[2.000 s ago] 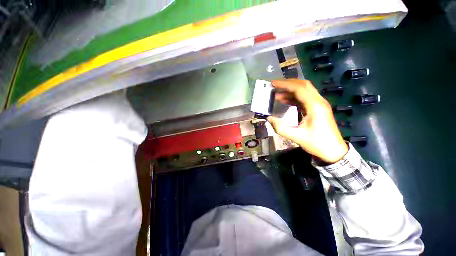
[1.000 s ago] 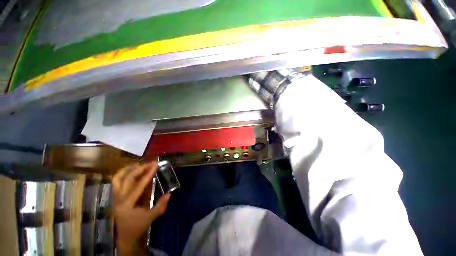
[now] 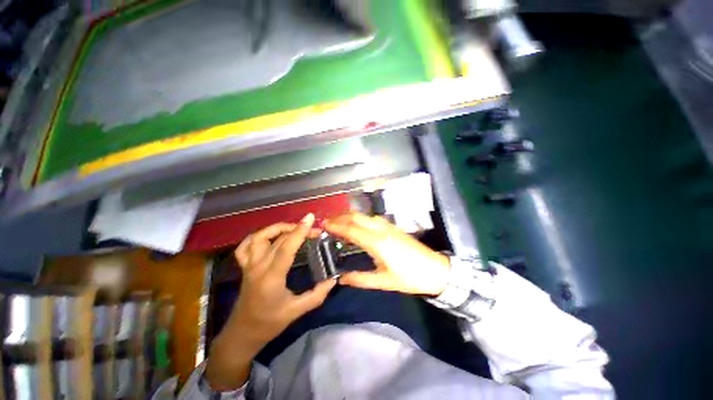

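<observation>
A small housing (image 3: pixel 323 258), dark with a silvery face, stands between my two hands in front of the red front strip. My left hand (image 3: pixel 274 281) holds it from the left with thumb and fingers. My right hand (image 3: pixel 391 258) touches it from the right with thumb and fingertips. Blur hides which fingers press on it. The hands partly cover the control panel.
The printing screen (image 3: pixel 293 121) is raised above the bed (image 3: pixel 266 172). White paper (image 3: pixel 156 221) lies left, more paper (image 3: pixel 408 205) right. Rows of housings with tan boards (image 3: pixel 84 344) stand at lower left on the orange-brown table (image 3: pixel 184 285). Several small black items (image 3: pixel 500 198) are on the green surface right.
My right hand has come back from under the screen to the housing. My left hand has moved right and up with a housing. The view has shifted.
</observation>
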